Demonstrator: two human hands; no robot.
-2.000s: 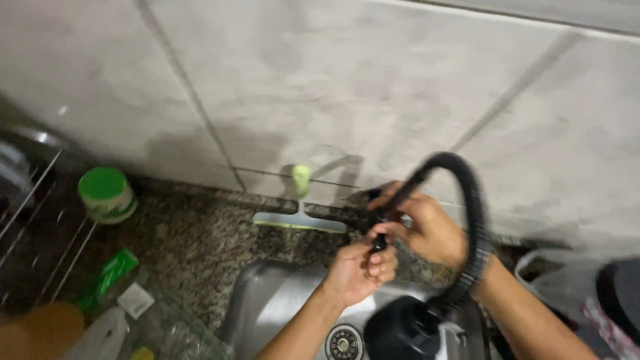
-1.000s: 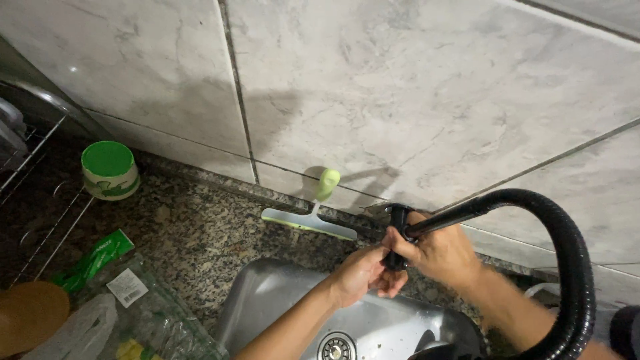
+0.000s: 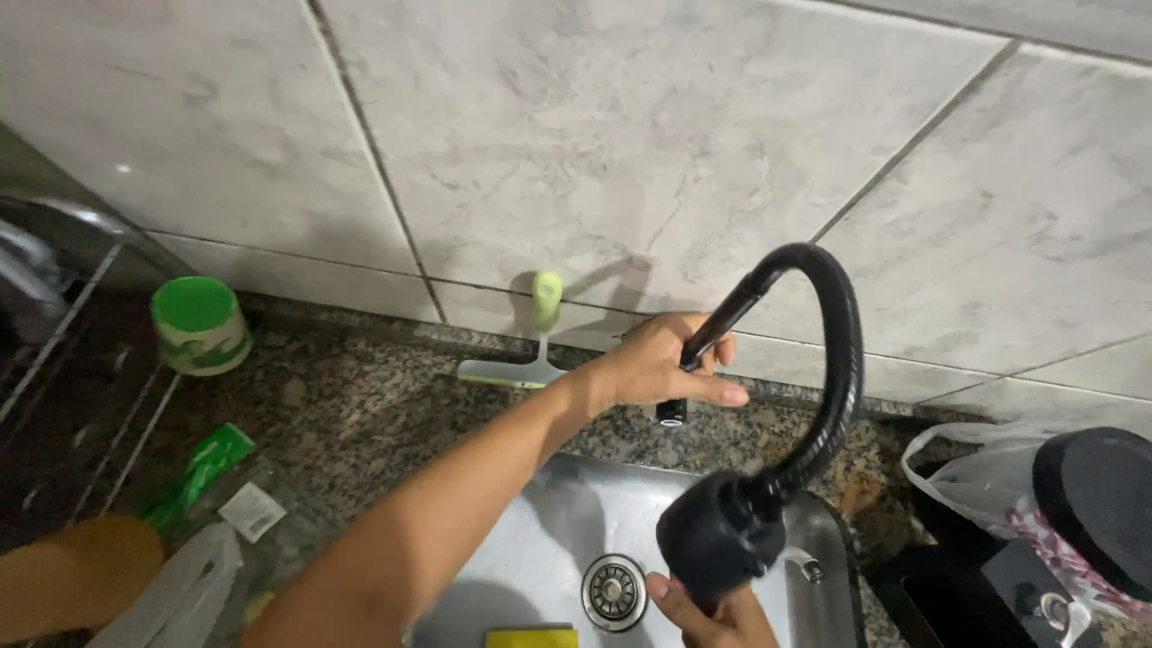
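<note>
A black flexible-neck faucet (image 3: 841, 360) arches over the stainless steel sink (image 3: 576, 513), its wide black spray head (image 3: 720, 531) hanging above the basin to the right of the drain strainer (image 3: 614, 591). My left hand (image 3: 670, 360) reaches up to the base of the neck by the wall, its fingers around the black tube and its thumb extended. Just under that hand a short black spout end (image 3: 671, 413) shows. My right hand (image 3: 715, 616) is at the underside of the spray head, partly cut off by the frame's bottom edge. A yellow sponge (image 3: 531, 638) lies in the sink.
A squeegee with a green handle (image 3: 546, 301) leans at the tiled wall. At left are a green-lidded tub (image 3: 200, 324), a wire dish rack (image 3: 58, 342), plastic bags (image 3: 184, 585) and a green packet (image 3: 211, 459). A white bag (image 3: 972, 450) and a dark round-topped container (image 3: 1098, 504) stand at right.
My right hand has left the base of the neck and moved down to the spray head. My left hand has moved up onto the tube. The neck now arches more upright, with its head over the sink.
</note>
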